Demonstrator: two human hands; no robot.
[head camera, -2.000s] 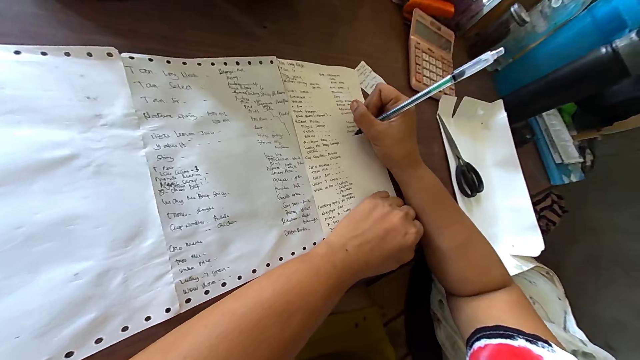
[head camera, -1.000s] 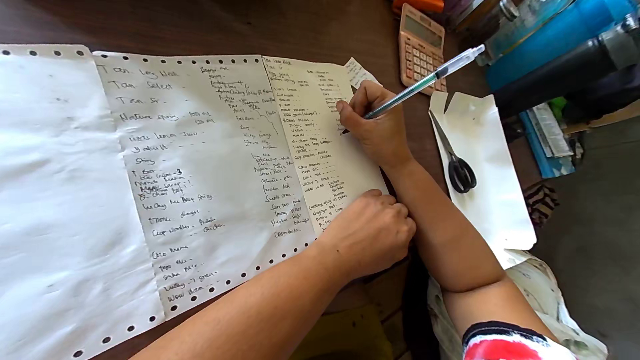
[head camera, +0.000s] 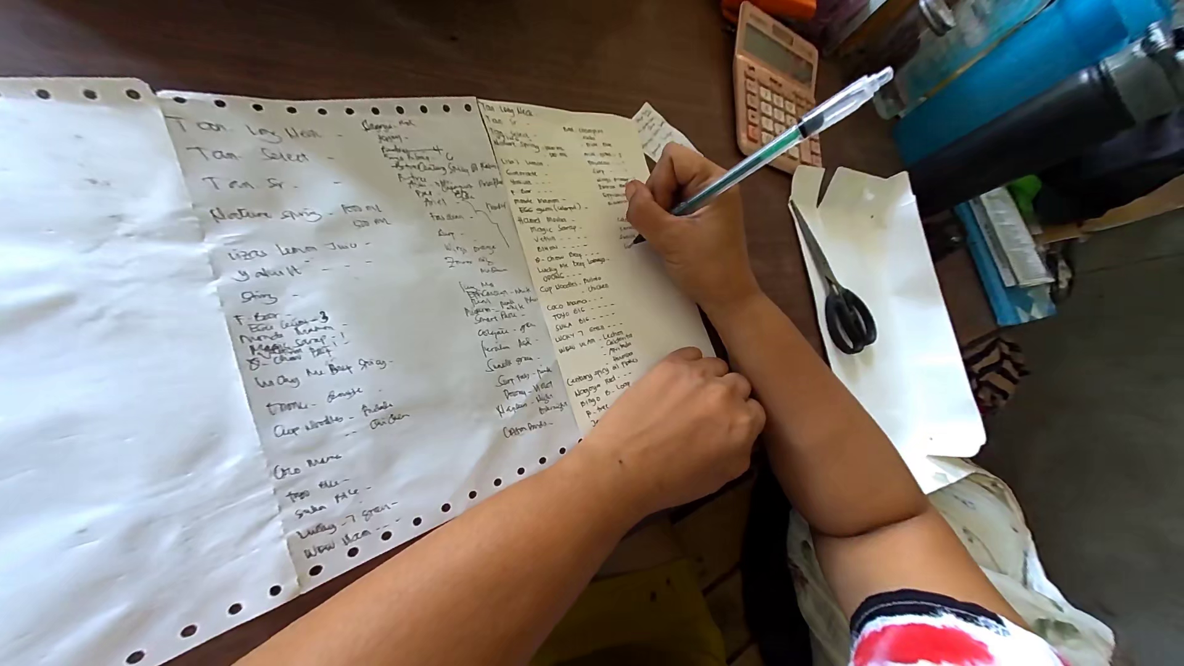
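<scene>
My right hand (head camera: 694, 222) grips a clear ballpoint pen (head camera: 782, 143), its tip at the right part of a narrow paper sheet (head camera: 601, 305) covered with handwritten lines. Resting on the lower right of that sheet, my left hand (head camera: 680, 425) has its fingers curled, with no object visible in it. To the left, under or beside the narrow sheet, lies wide paper with punched edges (head camera: 370, 305), also handwritten. A small written slip (head camera: 661, 129) shows behind my right hand.
Black-handled scissors (head camera: 849, 319) lie on a white cut paper piece (head camera: 925, 370) right of my right forearm. A pink calculator (head camera: 775, 88) is at the upper right of the dark wooden table (head camera: 324, 46). A black cylinder (head camera: 1027, 129) and blue things (head camera: 999, 83) stand beyond.
My right hand and the pen have shifted slightly down the narrow sheet. My left hand stays resting on the sheet's lower part.
</scene>
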